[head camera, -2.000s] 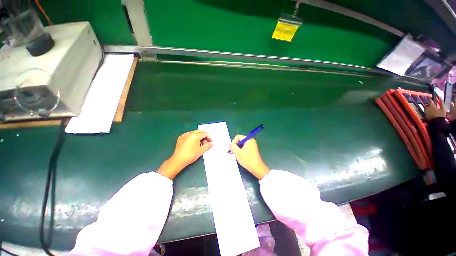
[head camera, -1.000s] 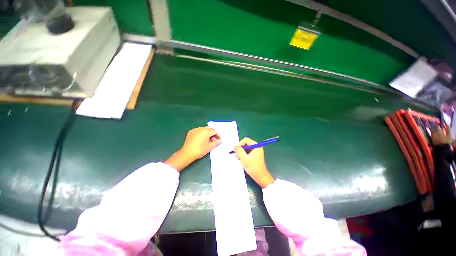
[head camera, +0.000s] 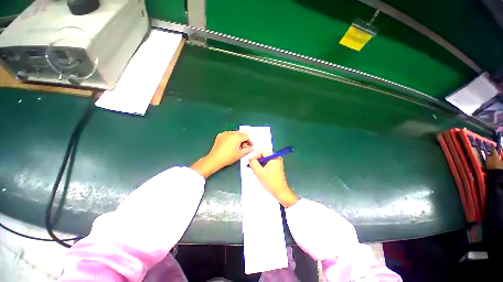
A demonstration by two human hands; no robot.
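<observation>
A long narrow white paper strip (head camera: 263, 220) lies on the dark-green bench top, its near end reaching past the bench's front edge. My left hand (head camera: 229, 150) rests at the strip's upper left edge, fingers curled; whether it grips the paper I cannot tell. My right hand (head camera: 270, 172) holds a blue pen (head camera: 280, 155) over the upper part of the strip, its lower end at the paper near the left edge. Any writing on the strip is too small or faint to tell.
A cream machine (head camera: 83, 44) stands at the left with a white paper stack (head camera: 140, 74) beside it on a tan board (head camera: 168, 74). A black cable (head camera: 69, 160) hangs over the front edge. Red-orange trays (head camera: 460, 176) lie at the right by another person's hand (head camera: 492, 160). A yellow tag (head camera: 356, 37) hangs behind.
The view has shifted, so the bench and machine sit higher and further right. My right hand with the pen has moved left across the strip, closer to my left hand.
</observation>
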